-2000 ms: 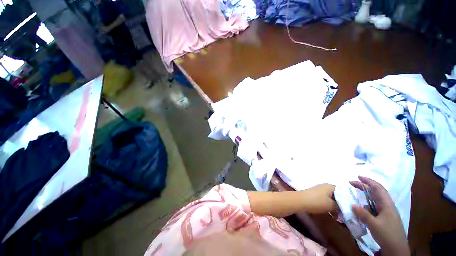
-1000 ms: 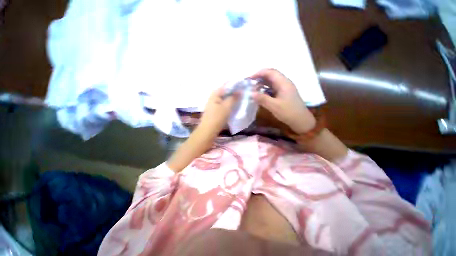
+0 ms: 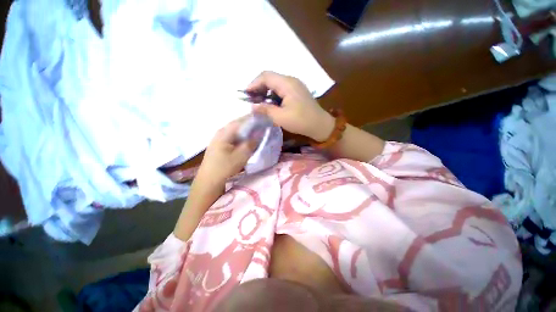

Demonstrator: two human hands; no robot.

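A large white shirt (image 3: pixel 152 79) lies spread on the brown table, its near parts hanging over the table edge. My left hand (image 3: pixel 228 149) pinches a narrow white end of cloth (image 3: pixel 263 148), perhaps a sleeve or cuff, close to my body. My right hand (image 3: pixel 283 106) is just above and right of it, curled around small dark thread snips (image 3: pixel 263 97) whose pointed tips face left. The handle part is hidden in my palm. Whether my right fingers also touch the cloth is blurred.
The glossy brown table (image 3: pixel 390 67) extends right. A dark flat phone (image 3: pixel 349 12) lies at the far edge of view. A white cord with a tag (image 3: pixel 506 49) lies at far right. A blue bin (image 3: pixel 457 146) with heaped white garments (image 3: pixel 536 152) stands at right. Dark blue bags (image 3: pixel 122 295) are lower left.
The view has turned from the table's left side down to my lap and the near edge. My right hand has moved slightly off the cloth end, and the snips' tips now show.
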